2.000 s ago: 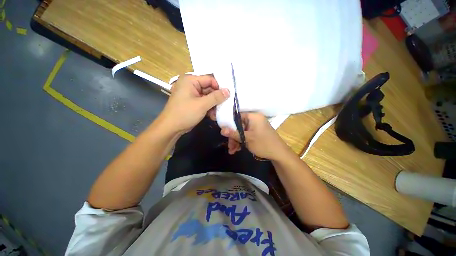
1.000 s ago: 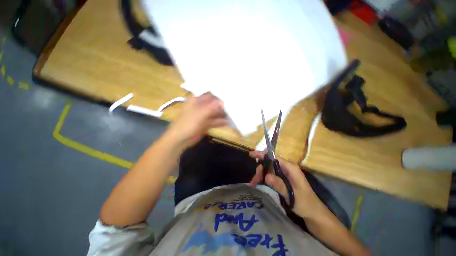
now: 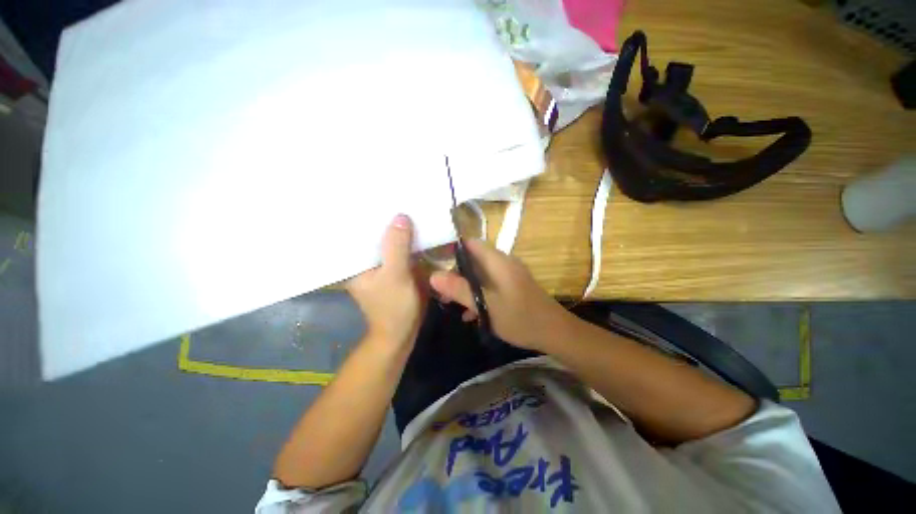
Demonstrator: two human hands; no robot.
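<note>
A large white sheet (image 3: pixel 251 171) fills the upper left and overhangs the table's front edge. My left hand (image 3: pixel 390 291) grips its near edge, thumb on top and fingers hidden beneath. My right hand (image 3: pixel 502 296) holds the scissors (image 3: pixel 465 263) by their dark handles. One long blade lies over the sheet near its right end, pointing away from me; the other blade is hidden, apparently under the sheet. A short slit or line shows in the sheet near its right corner.
A black head strap (image 3: pixel 693 171) lies on the wood-grain table (image 3: pixel 723 261). A white strip (image 3: pixel 600 236) hangs near the front edge. Behind are a plastic bag (image 3: pixel 562 60), copper-coloured tape (image 3: pixel 535 90) and a pink piece (image 3: pixel 600 20). A pale cylinder (image 3: pixel 882 196) stands right.
The view has turned. The sheet has swung left and is now gripped in my left hand. The scissors, open and away from the sheet a second ago, are now at its near edge.
</note>
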